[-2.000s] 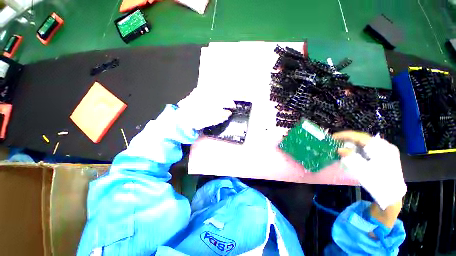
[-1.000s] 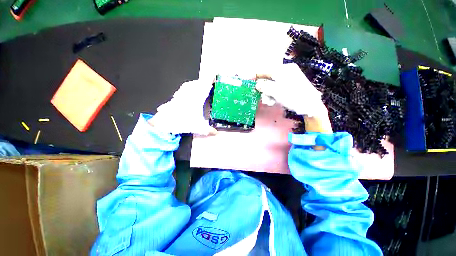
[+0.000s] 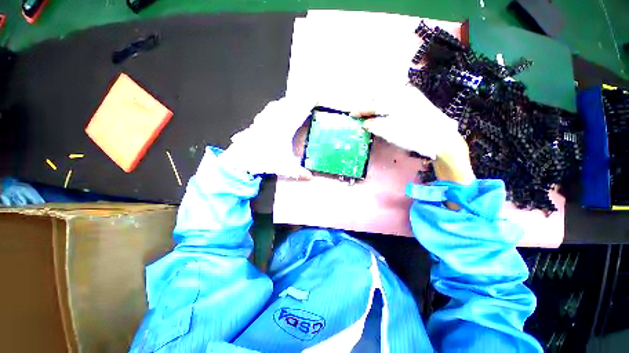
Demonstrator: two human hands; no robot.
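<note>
A green circuit board (image 3: 336, 146) lies in a black plastic housing (image 3: 336, 177), whose dark rim shows around the board. Both are over the pink work sheet (image 3: 324, 210). My left hand (image 3: 272, 141), in a white glove, grips the housing at its left side. My right hand (image 3: 414, 124), gloved with bare fingertips, has its fingertips at the upper right corner of the board and housing. The glare on the gloves hides some finger detail. A tangled heap of black toothed plastic strips (image 3: 510, 124) lies right of my right hand.
A blue and yellow parts box (image 3: 593, 148) stands at the right edge. An orange foam pad (image 3: 129, 123), small yellow sticks (image 3: 174, 168) and a thin dark part (image 3: 136, 48) lie at left. A cardboard carton (image 3: 117, 276) is lower left. The green conveyor belt (image 3: 262, 8) runs behind.
My right hand has brought the circuit board from the right to the housing. The board now sits lower in the housing, with more rim showing. The view has shifted.
</note>
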